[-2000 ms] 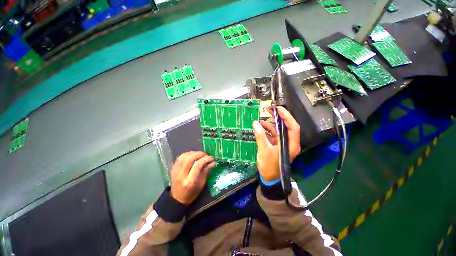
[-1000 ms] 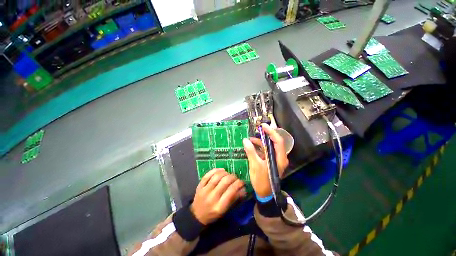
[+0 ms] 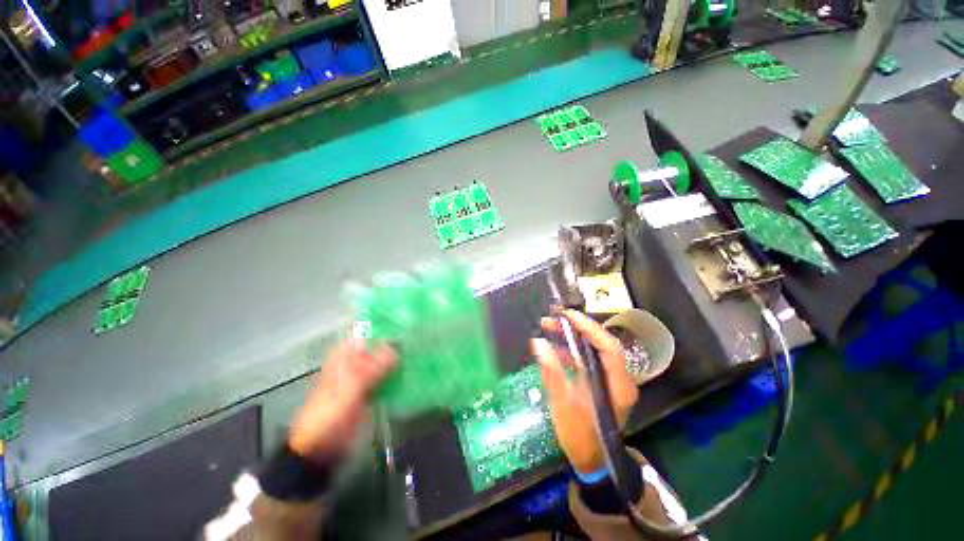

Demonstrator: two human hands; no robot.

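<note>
My left hand [image 3: 344, 396] holds a green circuit board [image 3: 433, 338] by its left side, raised above the station; both are motion-blurred. A second circuit board [image 3: 513, 428] lies on the black work mat [image 3: 423, 465], partly under the raised one. My right hand [image 3: 587, 396] holds the soldering iron [image 3: 581, 354], its tip end pointing up and away, left of the waste cup. The iron's cable loops down to the right. The raised board hides part of the mat.
Waste cup [image 3: 645, 343], yellow sponge [image 3: 605, 294] and iron stand [image 3: 594, 248] sit right of the mat. The wire feeder [image 3: 687, 285] with its green reel [image 3: 653, 178] stands beyond. Boards lie on the grey belt [image 3: 264, 306]. Overlapping boards [image 3: 846, 220] lie at right. A black mat [image 3: 159, 481] is at lower left.
My left hand has lifted the top board and moved it left, uncovering the board beneath. My right hand with the iron is now apart from the stand. The view has shifted.
</note>
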